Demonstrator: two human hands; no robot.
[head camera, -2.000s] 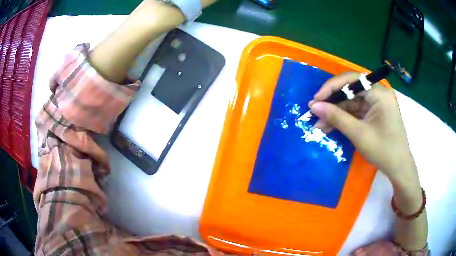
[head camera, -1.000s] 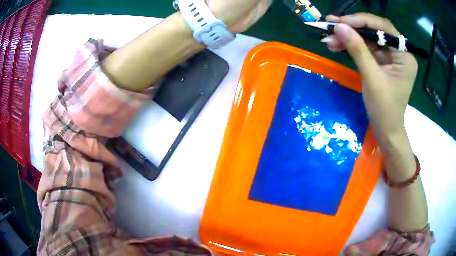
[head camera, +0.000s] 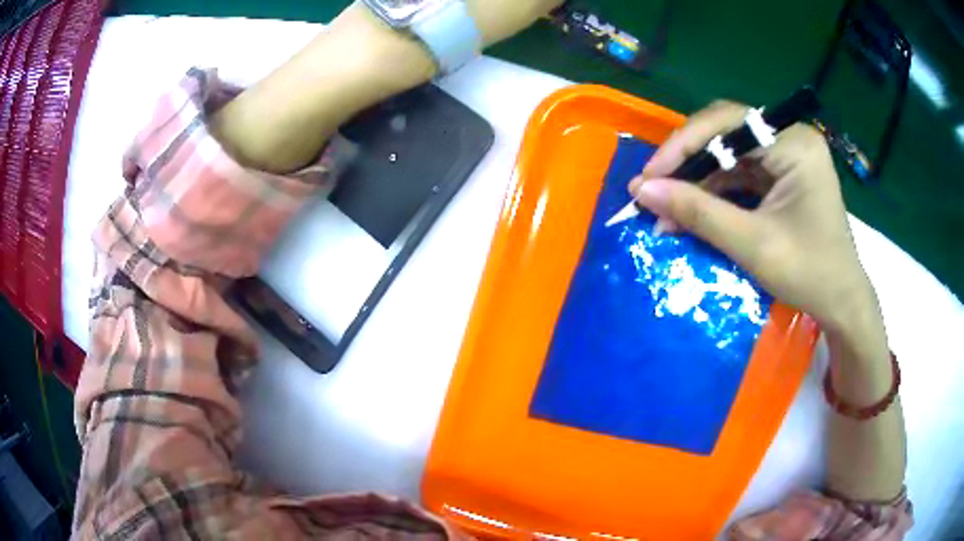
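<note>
My right hand (head camera: 740, 211) grips a slim black pen-like tool (head camera: 782, 114) with white bands. Its pale pointed tip is at the upper left part of a glossy blue sheet (head camera: 624, 359), which has bright white glare. The sheet lies in a shallow orange tray (head camera: 481, 423). My left hand (head camera: 513, 13) is cut off by the top edge; its fingers are out of the picture. A narrow dark circuit board (head camera: 608, 37) with gold and blue spots is beside it; whether the hand holds it cannot be told.
A dark phone housing (head camera: 423, 211) with a large white-looking opening lies on the white pad (head camera: 423, 349), partly under my left forearm. A red ribbed tray (head camera: 37, 159) is at the left edge. Black phone frames (head camera: 904, 63) lie on the green mat (head camera: 729, 53).
My right hand has moved down from the circuit board at the top, bringing the tool tip back to the blue sheet. My left hand has shifted slightly up, further out of the picture.
</note>
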